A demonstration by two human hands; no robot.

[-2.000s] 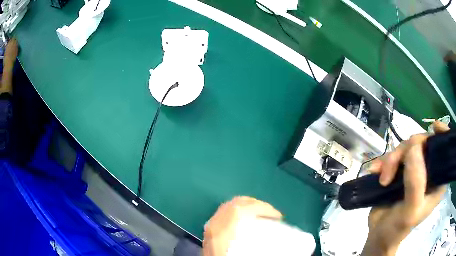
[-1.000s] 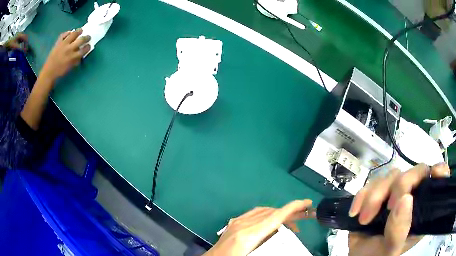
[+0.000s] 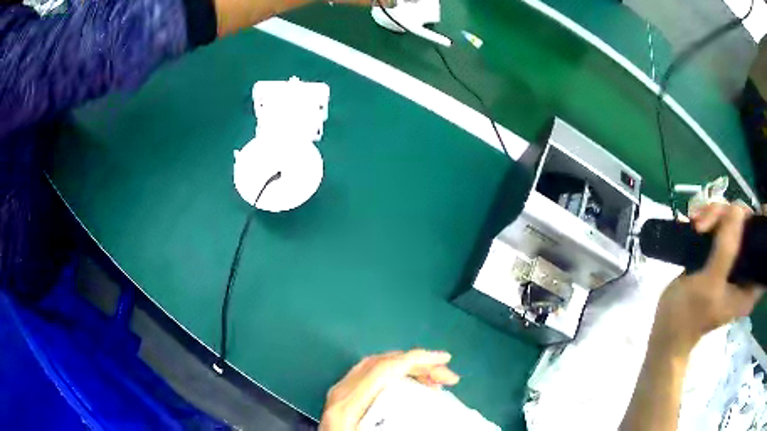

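My left hand (image 3: 383, 383) is at the bottom edge, fingers curled over a white housing (image 3: 429, 411) that is cut off by the frame. My right hand (image 3: 706, 282) is at the right, closed around the black electric screwdriver (image 3: 685, 244), which lies level with its front end pointing left, beside the screw feeder (image 3: 580, 215). The tip is hard to make out. A white unit with cable (image 3: 277, 172) lies on the green bench left of centre. Its black cable (image 3: 231, 286) runs to the bench's front edge.
Another person's sleeve (image 3: 101, 59) and arm reach across the top left towards a second white unit (image 3: 412, 15) beyond the white strip (image 3: 378, 71). A clear plastic bag of parts (image 3: 605, 370) lies right of the feeder. A blue crate (image 3: 50, 370) stands at the lower left.
My right hand and the screwdriver have moved up and away from my left hand, towards the feeder's right side. The other person's arm has moved from the left-hand unit to the far one.
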